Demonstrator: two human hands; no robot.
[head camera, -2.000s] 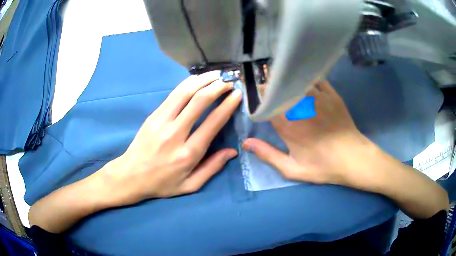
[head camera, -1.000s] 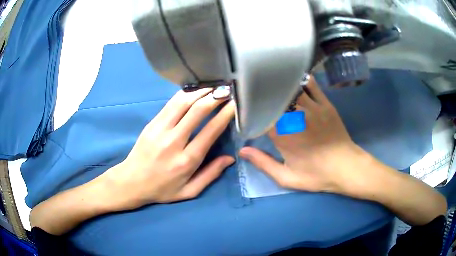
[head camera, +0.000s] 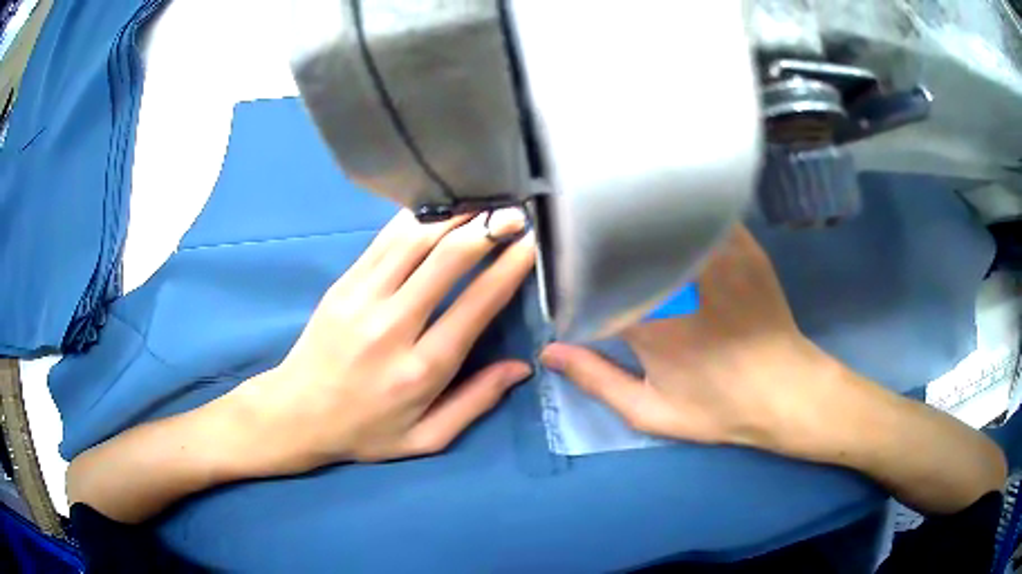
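Note:
The medium-blue garment panel (head camera: 448, 510) lies spread under both hands. A narrow welt strip (head camera: 539, 387) lies upright mid-panel, with a paler pocket bag piece (head camera: 600, 432) right of it. My left hand (head camera: 387, 348) lies flat on the panel left of the strip, fingers slightly apart, fingertips at the machine head's lower edge. My right hand (head camera: 728, 359) lies on the paler piece and panel, thumb tip beside the strip; its other fingertips are hidden behind the machine head (head camera: 650, 146). The needle and presser foot cannot be made out clearly.
Stacked cut panels (head camera: 62, 179) lie at the left of the white table (head camera: 185, 112). A dark ridged dial (head camera: 809, 185) sits on the machine's right. A bright-blue block (head camera: 676, 303) shows over my right hand. A printed scale (head camera: 975, 370) is at the right edge.
The machine head has shifted lower in view and hides more of my right hand and the blue block. Both hands keep nearly the same pose on the cloth, slightly lower in view.

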